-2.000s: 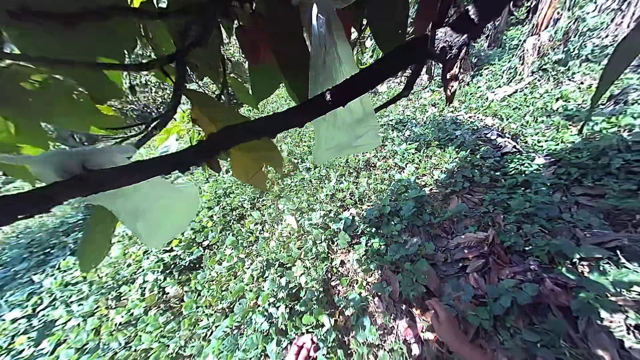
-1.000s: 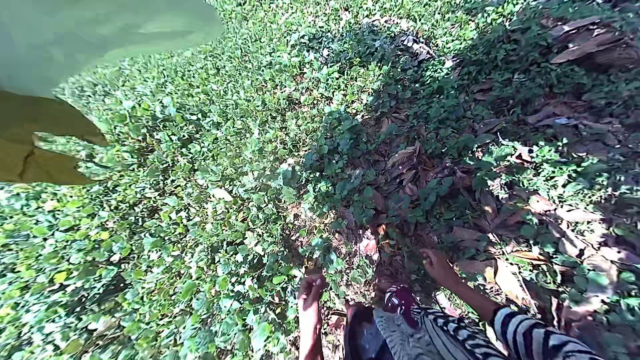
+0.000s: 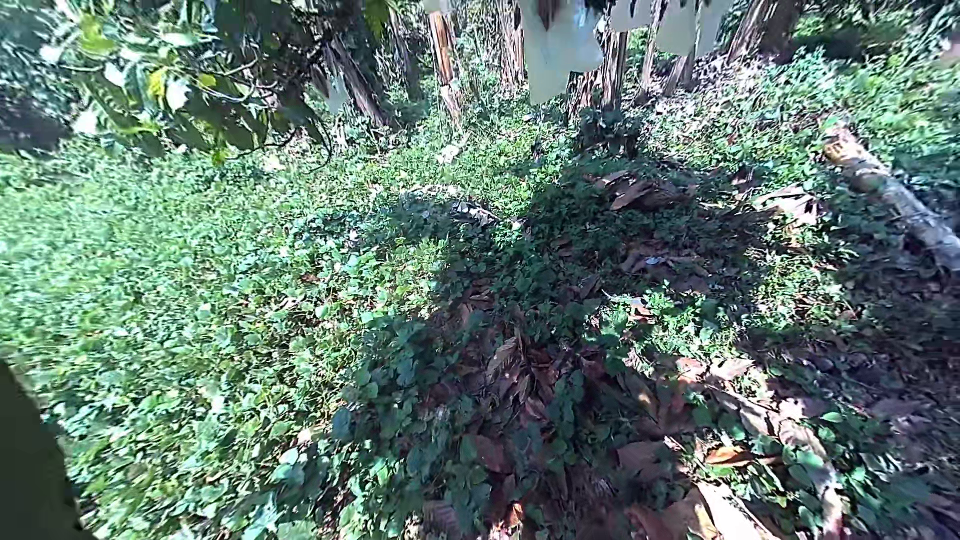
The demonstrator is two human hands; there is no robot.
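Neither my left hand nor my right hand shows in the head view, so what they hold or touch is hidden. Pale translucent bags (image 3: 559, 49) hang at the top centre, with more pale bags (image 3: 679, 30) to their right. A leafy branch (image 3: 225, 97) reaches in at the upper left. Part of a dark green shape, perhaps a close leaf (image 3: 30, 465), fills the lower left edge.
Low green ground plants (image 3: 225, 300) cover the left and middle. Dry brown leaves (image 3: 645, 191) lie in the shade. A fallen log (image 3: 892, 195) lies at the right, and a pale branch (image 3: 802, 442) at the lower right. Tree trunks (image 3: 442, 60) stand behind.
Both hands and the striped sleeve, seen low in the frame a second ago, are out of view. The view has tilted up and shows trunks and hanging bags.
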